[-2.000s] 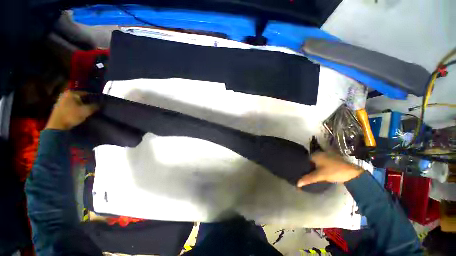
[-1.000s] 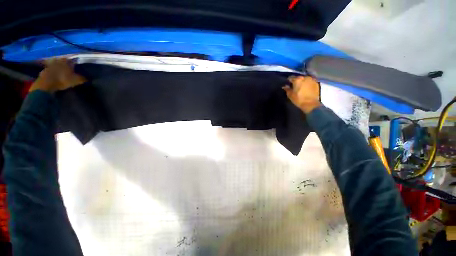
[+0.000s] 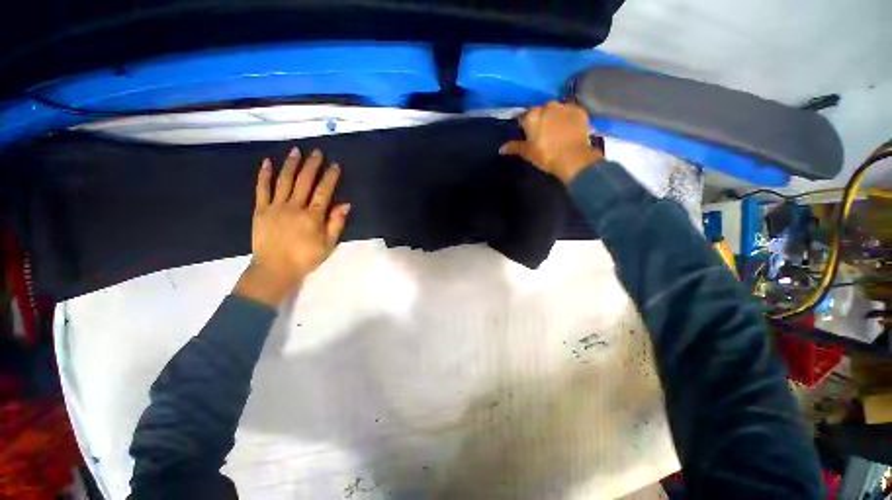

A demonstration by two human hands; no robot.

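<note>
A long black cut fabric panel [image 3: 156, 200] lies across the back of the white table cover [image 3: 469, 371], on other black cloth. My left hand [image 3: 294, 217] rests flat on it left of centre, fingers apart, holding nothing. My right hand [image 3: 559, 140] grips the panel's upper edge near its right end. The cloth below my right hand is folded and rumpled, with a corner pointing down onto the white cover.
A blue board support [image 3: 245, 73] runs along the back edge. A grey padded sleeve board [image 3: 714, 117] sits at the back right. An orange iron handle [image 3: 725, 253] shows partly behind my right arm. A yellow cable [image 3: 834, 264] hangs at the right. Red crates [image 3: 810, 361] stand low at the right.
The panel has gone from the front of the table to the back, onto the black cloth. My left hand has let go of its left end and moved right, flat onto it.
</note>
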